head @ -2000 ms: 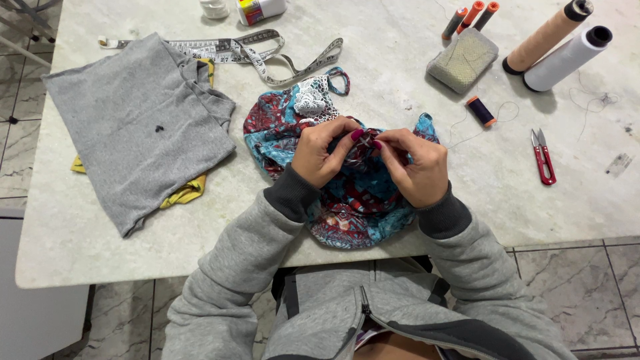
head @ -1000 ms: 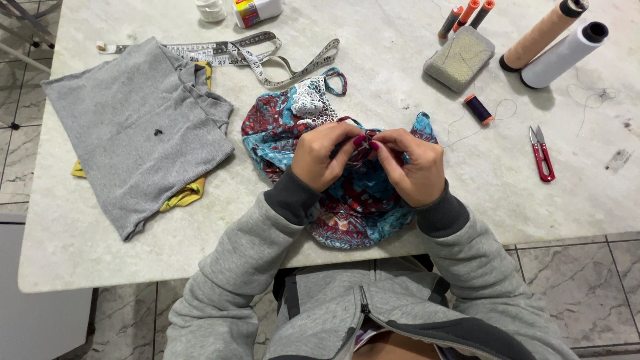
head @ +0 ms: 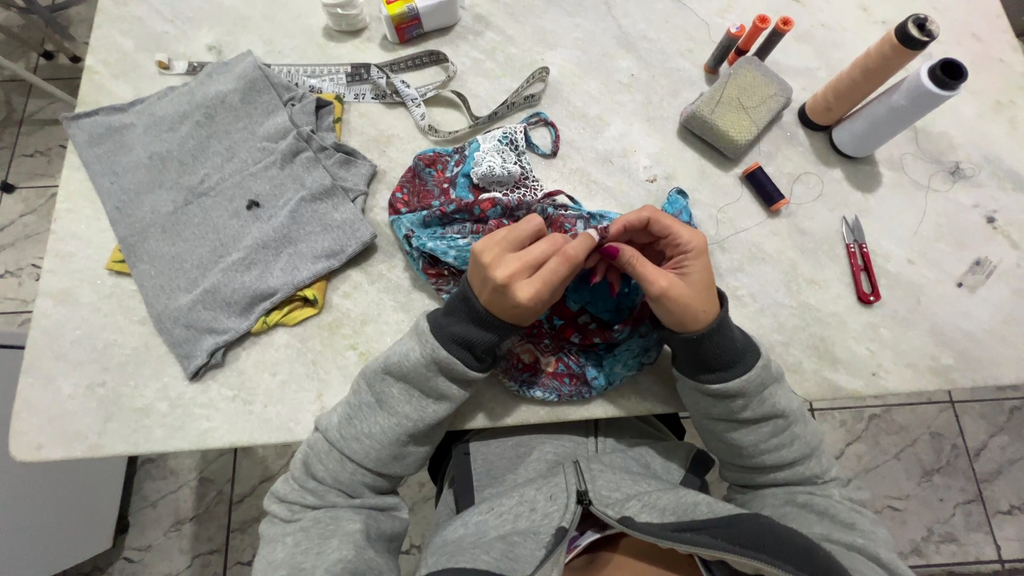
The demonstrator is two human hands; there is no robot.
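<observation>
A patterned red and blue fabric garment (head: 436, 220) with white lace trim (head: 504, 164) lies bunched on the marble table. My left hand (head: 528, 268) pinches the cloth from the left, its fingertips meeting those of my right hand (head: 660, 264) over the garment's middle. The right thumb and forefinger also pinch at the cloth there; whether they hold a needle is too small to tell. Part of the fabric is hidden beneath both hands. Right of them, a small spool of dark thread (head: 765, 187) lies on its side, its loose thread trailing toward the garment.
Folded grey cloth (head: 232, 192) lies over yellow cloth (head: 296, 308) at left. Behind the garment curls a measuring tape (head: 472, 124). At right are red thread snips (head: 860, 264), a mesh-covered sponge (head: 738, 106), orange-ended spools (head: 750, 40) and two large thread cones (head: 868, 72) (head: 900, 108).
The fingers have shifted on the cloth: the left hand's knuckles now face up more, and the right hand's fingers are more spread. The garment and the things around it stay in place.
</observation>
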